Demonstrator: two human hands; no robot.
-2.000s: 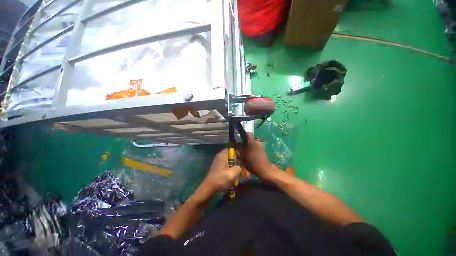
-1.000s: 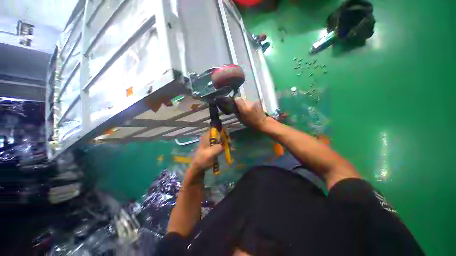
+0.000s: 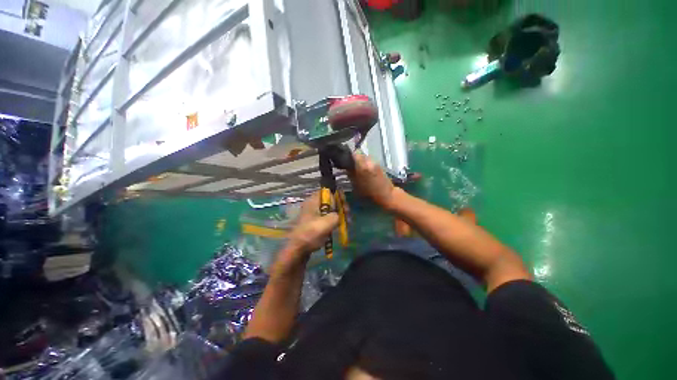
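Note:
The trolley (image 3: 275,111) lies tipped, its barred frame towards me. A dull red caster (image 3: 352,113) in a grey metal fork sits at its near corner. My left hand (image 3: 315,226) is closed on the yellow-and-black handles of the pliers (image 3: 326,200), whose dark jaws reach up to just below the caster. My right hand (image 3: 371,182) is closed around a dark tool (image 3: 341,156) right of the jaws, directly under the caster fork. The tool is mostly hidden by the hand, so its type is unclear. The jaws' exact contact point is hidden.
Small loose metal bits (image 3: 458,111) lie scattered on the green floor to the right. Beyond them are a light-blue tube (image 3: 482,75) and a dark open bag (image 3: 531,50). Shiny dark plastic wrap (image 3: 230,278) is heaped lower left. A red thing (image 3: 381,3) shows at the top edge.
Since two seconds ago, the view has turned and shifted, and the pliers and both hands are further forward under the caster. In the last second, hands and tools have barely moved relative to the caster.

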